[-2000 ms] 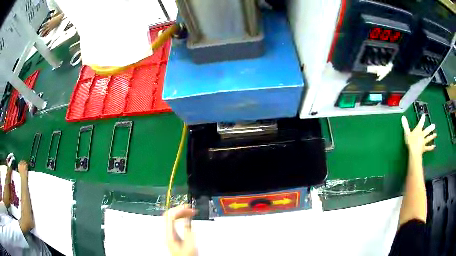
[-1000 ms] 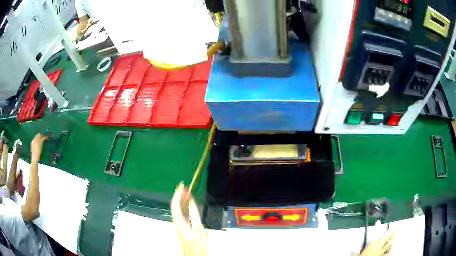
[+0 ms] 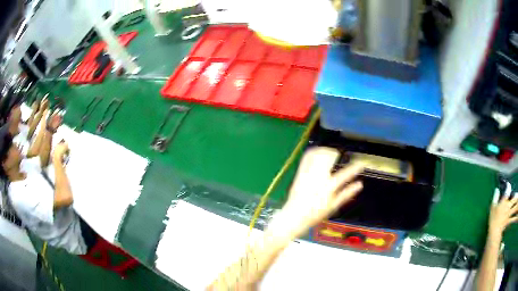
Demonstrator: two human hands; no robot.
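A phone frame [image 3: 403, 171] lies on the brass-coloured fixture [image 3: 377, 164] in the black opening under the blue press head [image 3: 377, 105]. My left hand [image 3: 321, 185] is at the left side of the opening, blurred, fingers spread. It covers the fixture's left end, and nothing shows held in it. My right hand [image 3: 502, 210] is at the far right edge, partly cut off, with its fingertips at a small dark thing. I cannot tell if it grips it. A blurred dark item [image 3: 463, 258] lies on the front sheet at right.
The red tray [image 3: 244, 74] lies left of the press. Several phone frames, one of them nearest [image 3: 170, 128], lie on the green bench [image 3: 227, 148]. A yellow hose [image 3: 284, 170] runs down beside the press. The control panel [image 3: 488, 149] stands at right. Other workers [image 3: 42, 170] sit at left.
The view has swung right to left, so the press sits farther right. My left hand has moved up to the press opening. My right hand has moved from the front sheet to the far right.
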